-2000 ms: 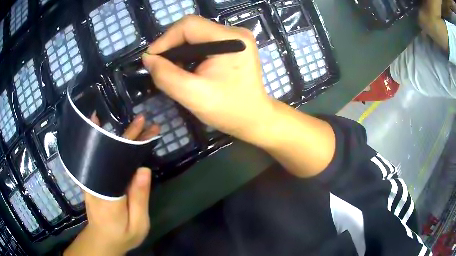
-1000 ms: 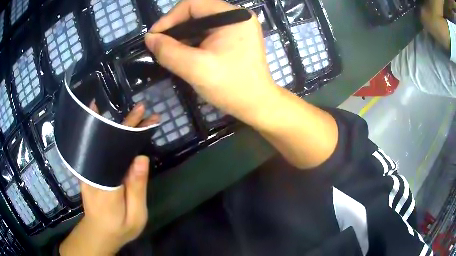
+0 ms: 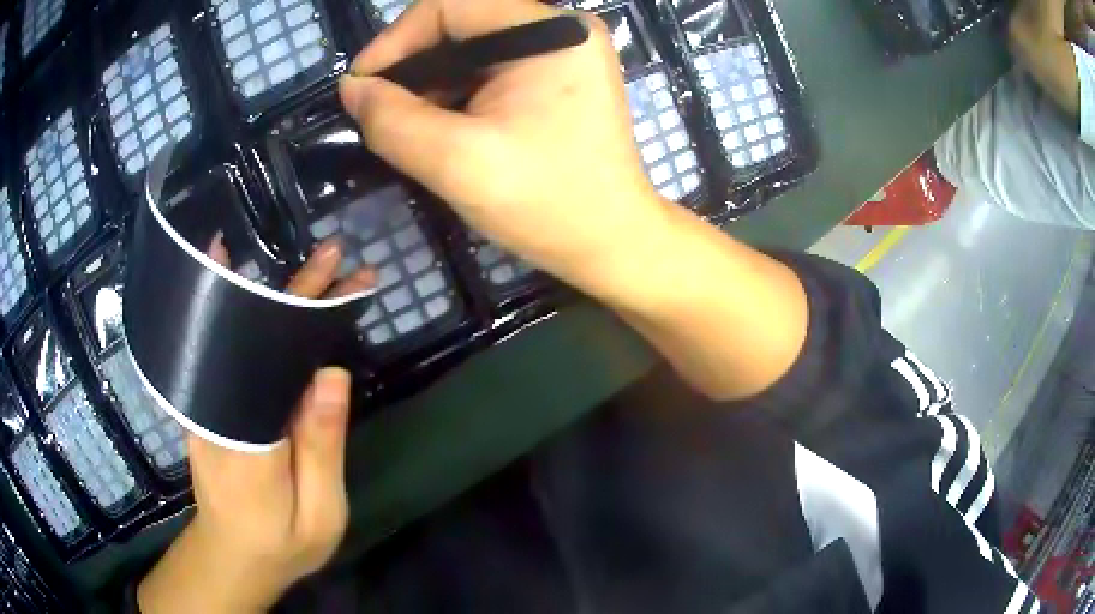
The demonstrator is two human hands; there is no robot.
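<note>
My left hand (image 3: 270,504) holds a glossy black strip with white edges (image 3: 222,342), curled over the fingers, above the near part of the tray. My right hand (image 3: 516,156) grips a slim black pen-like tool (image 3: 510,46) like a pencil; its fingertips are over the tray's ribs, just above one unit's dark window. The tool's tip is too small to tell. That unit's pale key grid (image 3: 402,270) lies between my two hands. The black blister tray (image 3: 474,348) holds rows of such calculator-like units, partly hidden by both hands and the strip.
The tray lies on a dark green bench (image 3: 564,360). Another dark tray (image 3: 922,24) sits at the top right. A coworker's arm (image 3: 1042,54) and grey-clad leg show at the right edge. A red stool (image 3: 907,198) stands on the grey floor (image 3: 961,282) with yellow lines.
Both hands and the trays sit higher in the picture than two seconds ago. My left hand and the strip are slightly further left. Both hands keep their holds.
</note>
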